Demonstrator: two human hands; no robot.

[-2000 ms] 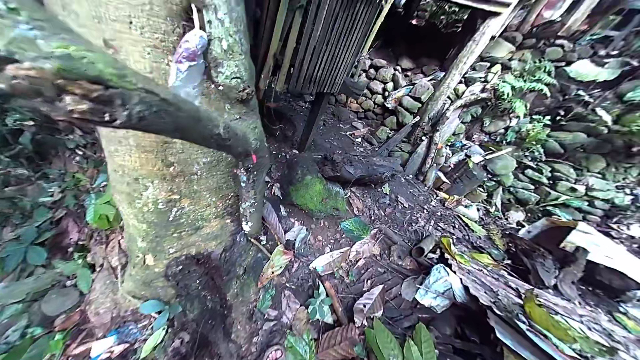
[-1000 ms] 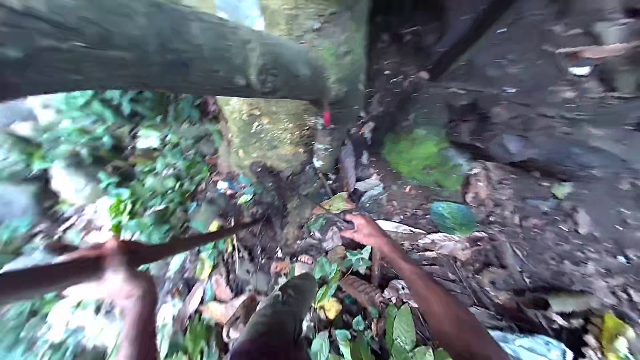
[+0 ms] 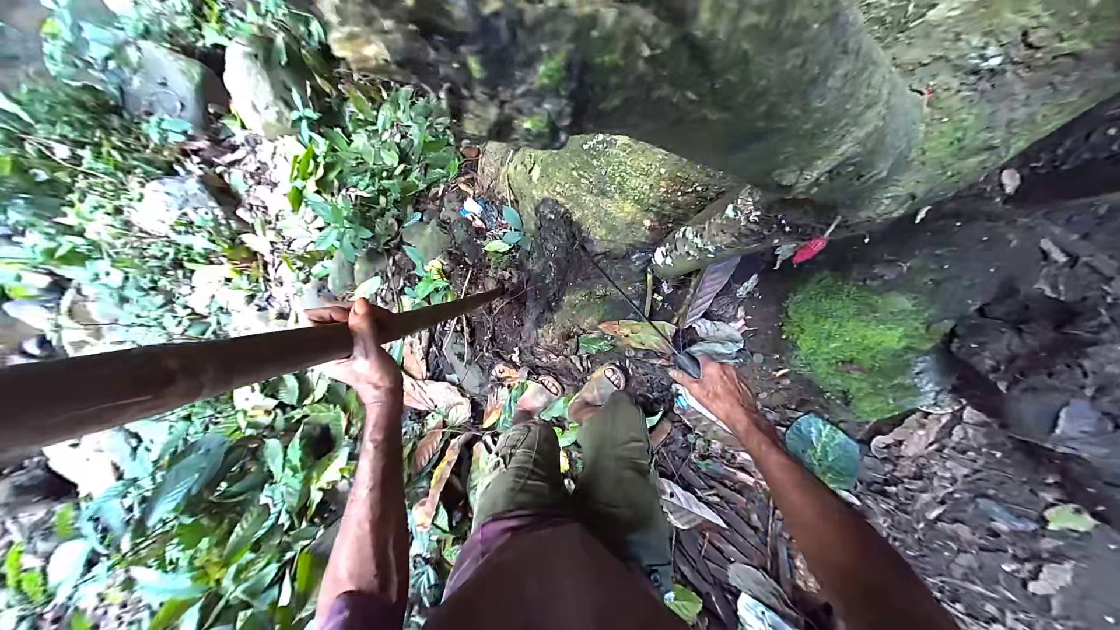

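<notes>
My left hand [image 3: 367,350] is wrapped around a long wooden pole [image 3: 219,367], whose far end reaches the dark soil by the tree's base. My right hand [image 3: 716,389] grips the dark handle of a long thin tool [image 3: 632,302], perhaps a machete seen edge-on. Its thin black length runs up and left toward the foot of the mossy tree trunk [image 3: 612,188]. Both hands are in front of my body, on either side of my legs.
A thick mossy limb [image 3: 717,87] crosses overhead. A moss-covered stone [image 3: 857,341] lies on the right. Leafy plants [image 3: 385,157] and pale rocks [image 3: 262,83] fill the left. My bare feet [image 3: 599,389] stand among fallen leaves.
The view has tilted down toward my feet. My right hand, with no tool visible in it one second ago, now holds the thin tool. My left hand still holds the pole.
</notes>
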